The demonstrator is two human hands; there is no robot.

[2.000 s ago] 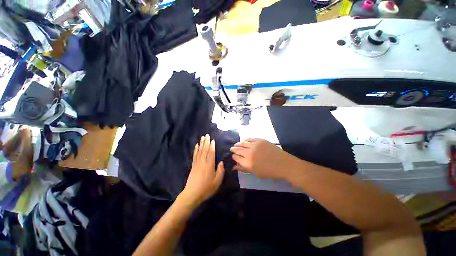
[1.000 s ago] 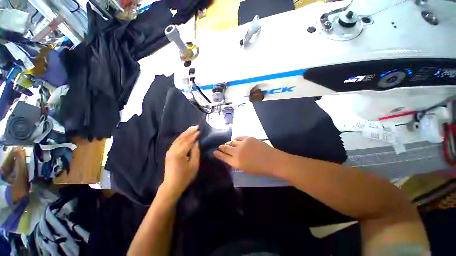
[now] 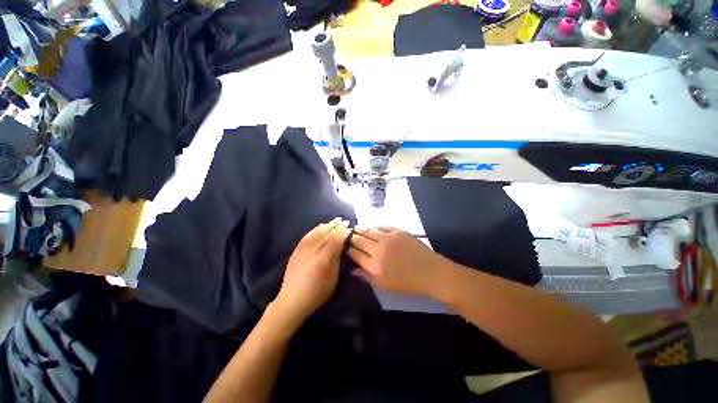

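Note:
A black garment panel (image 3: 252, 205) lies on the white table left of and below the needle, and hangs over the front edge. The presser foot (image 3: 378, 191) is lit, just above my hands. My left hand (image 3: 319, 264) is bare and pinches the panel's right edge at the fingertips. My right hand (image 3: 390, 258) is bare, its fingertips touching the left ones on the same cloth edge. The exact grip under the fingers is hidden. A stack of black cut pieces (image 3: 476, 228) with a jagged edge lies right of the needle.
The white machine head (image 3: 488, 102) spans the upper right. A crumpled black pile (image 3: 149, 94) lies at upper left. White labels (image 3: 590, 244) and orange-red scissors (image 3: 694, 275) lie at right. Thread cones (image 3: 594, 31) stand at upper right. A square black piece (image 3: 438, 30) lies behind the machine.
My left hand has moved right to meet my right hand at the cloth edge. The panel's upper part is spread flatter below the machine. The camera view has also shifted.

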